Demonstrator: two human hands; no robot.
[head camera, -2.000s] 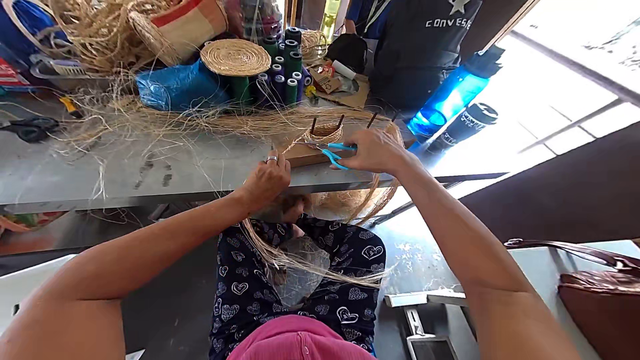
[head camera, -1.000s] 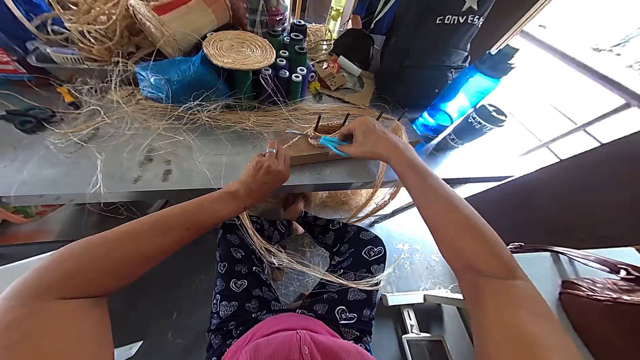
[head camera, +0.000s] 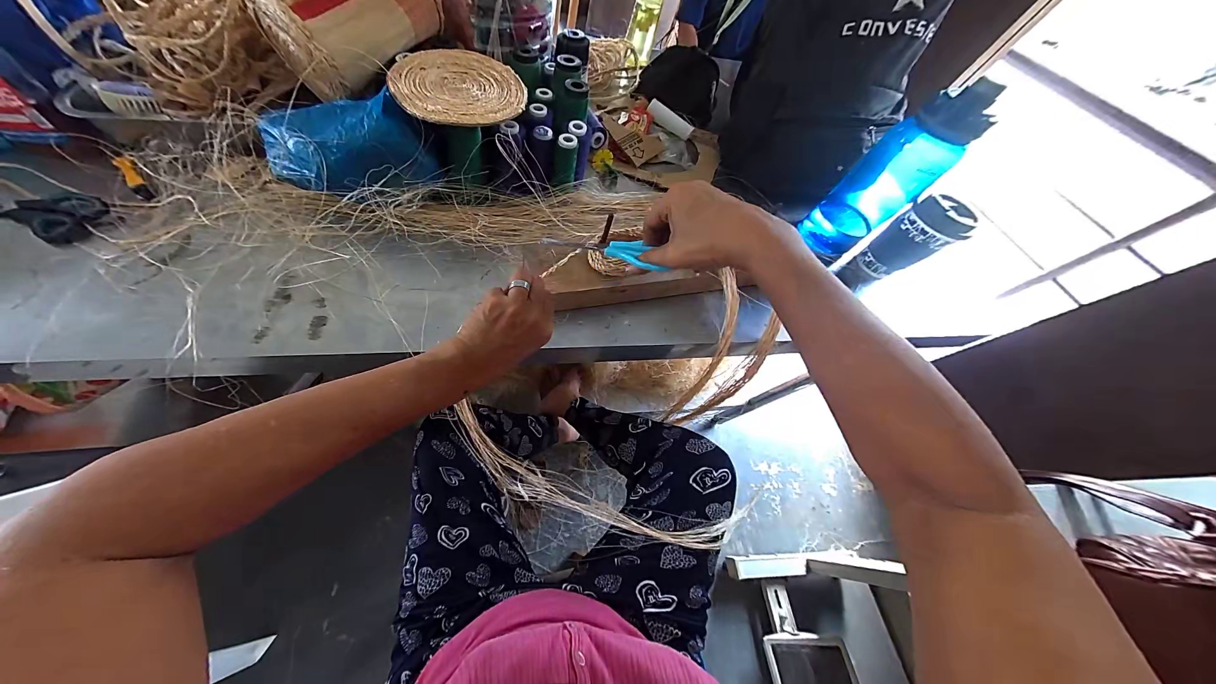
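My left hand [head camera: 508,315], with a ring on one finger, grips a strand of natural fibre; its loose tail [head camera: 551,494] hangs across my lap. A twisted cord runs from the fingertips to a small coil of braided fibre [head camera: 608,262] on a wooden block [head camera: 589,293]. My right hand [head camera: 708,228] holds scissors with light blue handles [head camera: 632,253] just over the block, their thin blades pointing left at the cord. Whether the blades are apart cannot be told. A dark peg [head camera: 607,228] stands upright at the coil. More fibre bundles [head camera: 727,351] hang over the table edge below my right hand.
Loose fibres [head camera: 408,217] lie across the metal table [head camera: 380,313]. Behind them are thread spools [head camera: 566,157], a round woven mat [head camera: 457,86] and a blue plastic bag [head camera: 347,142]. A blue bottle [head camera: 883,180] and dark tumbler [head camera: 902,237] stand right; black scissors [head camera: 57,218] lie far left.
The scissors' handles, wide apart two seconds ago, have come closer together. My right hand has turned over the block. My left hand keeps its hold on the strand.
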